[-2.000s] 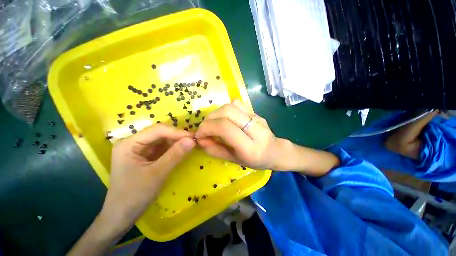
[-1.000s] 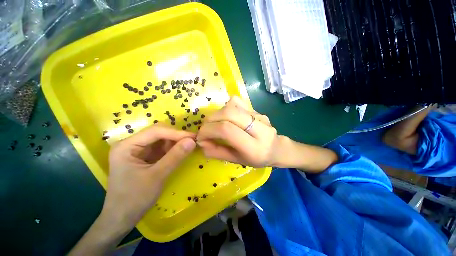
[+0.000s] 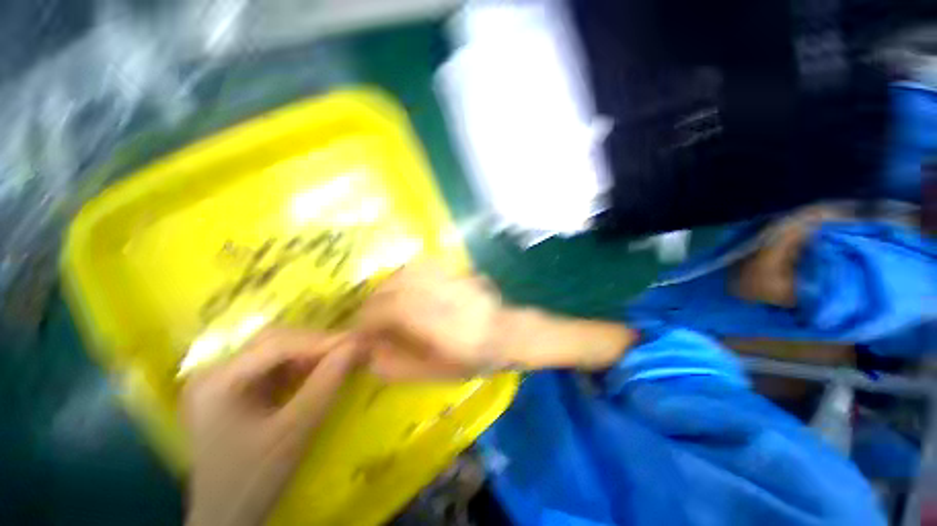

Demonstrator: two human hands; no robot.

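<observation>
The whole view is blurred. The yellow tray point(image 3: 154, 200) lies on the green bench, with small dark round parts point(image 3: 269, 262) spread in its middle and more near its lower end. My left hand point(image 3: 257, 406) is over the tray's lower left. My right hand point(image 3: 432, 321) comes in from the right over the tray. The thumb and fingertips of both hands are pinched together and meet above the tray. A tiny dark speck shows between them in the earlier frames; now blur and fingers hide it.
A crinkled clear bag point(image 3: 113, 92) lies at the upper left. A white stack point(image 3: 524, 123) stands beyond the tray to the right, beside tall black stacked trays point(image 3: 719, 123). Another person's blue sleeve point(image 3: 863, 272) and forearm show at the right.
The view has shifted and blurred; the tray's far rim sits lower, and the white and black stacks further left. My hands stay pinched together over the tray.
</observation>
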